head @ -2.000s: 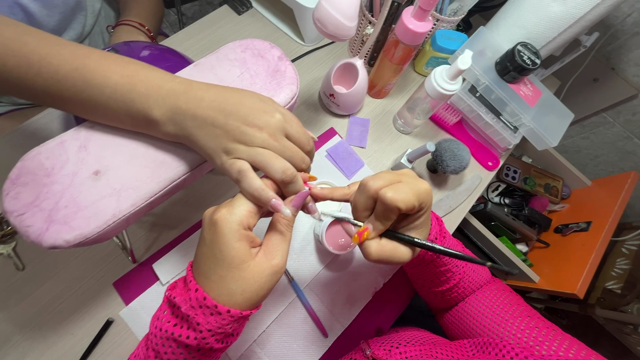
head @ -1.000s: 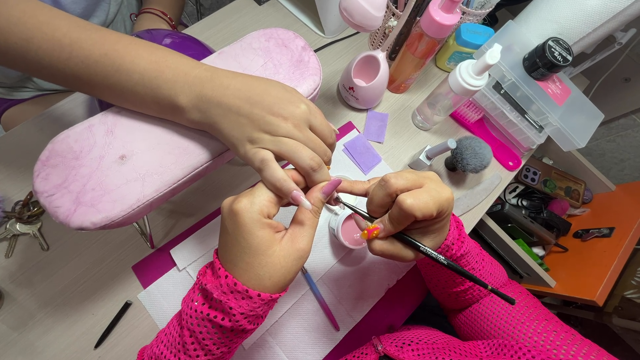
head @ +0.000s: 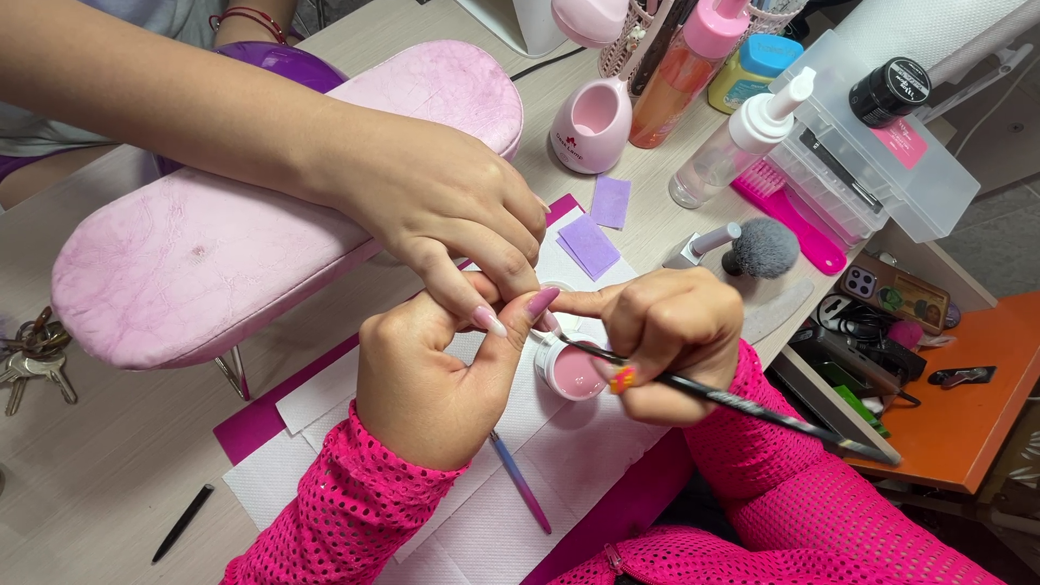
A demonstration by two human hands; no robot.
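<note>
My left hand (head: 443,370) grips a finger of the other person's hand (head: 447,195), whose forearm lies over a pink padded armrest (head: 203,252). A long black-handled nail brush (head: 731,400) is held in my right hand (head: 670,345), its tip at the nail of the gripped finger; my extended index finger reaches to the same spot. Just below the nail stands an open jar of pink gel (head: 577,372), partly behind the brush. White paper towels (head: 504,479) lie under my hands, with a blue-and-purple nail tool (head: 520,481) on them.
Purple wipes (head: 591,246), a small nail polish bottle (head: 700,245), a fluffy grey brush (head: 764,248) and a pump bottle (head: 739,142) stand or lie beyond. A pink desk lamp (head: 591,126) is at the back. Keys (head: 36,361) and a black pen-like stick (head: 183,522) lie left; an open drawer (head: 845,406) is right.
The brush tip has moved from over the gel jar's rim to the gripped finger's nail, my right hand shifting with it. My left hand still holds the other person's finger.
</note>
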